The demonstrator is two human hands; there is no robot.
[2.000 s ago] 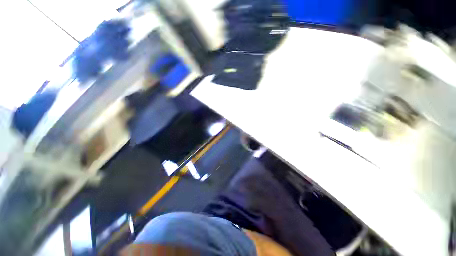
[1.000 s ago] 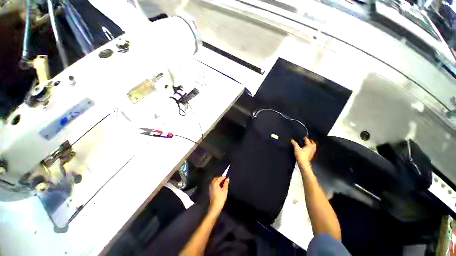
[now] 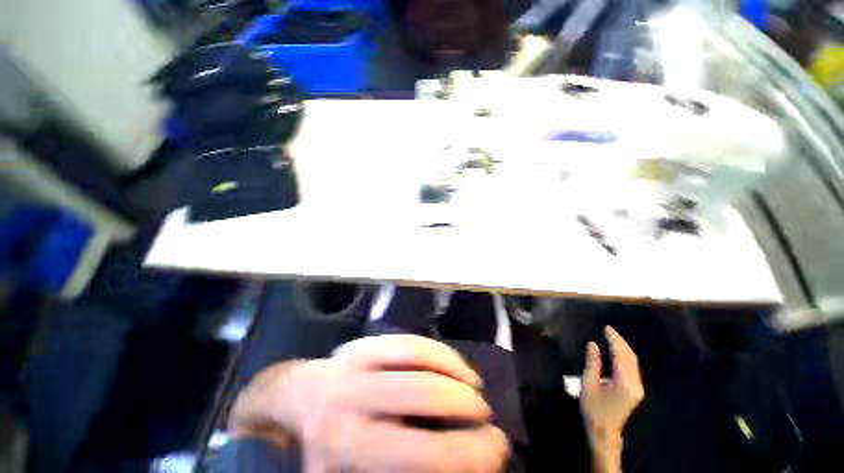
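Note:
My left hand (image 3: 407,406) is large and blurred at the lower middle, close to the camera. Its fingers are curled, and whether it holds anything cannot be told. My right hand (image 3: 611,388) is at the lower right below the table edge, fingers apart, with nothing visible in it. A small white spot shows beside it against dark material. The white sewing machine (image 3: 685,139) stands on the right of the white table (image 3: 361,240), blurred. A pile of black sewn pieces (image 3: 241,185) with a small gold-tan label lies at the table's left end.
A blue crate (image 3: 319,65) stands behind the table at the left. A thin dark tool (image 3: 597,235) lies on the table right of the needle area. The table's front edge runs across above both hands. Dark material fills the lower right.
The view has swung left from the black pocket piece with the pale zip, which no longer shows clearly. My left hand is much nearer the camera. My right hand has come off the piece.

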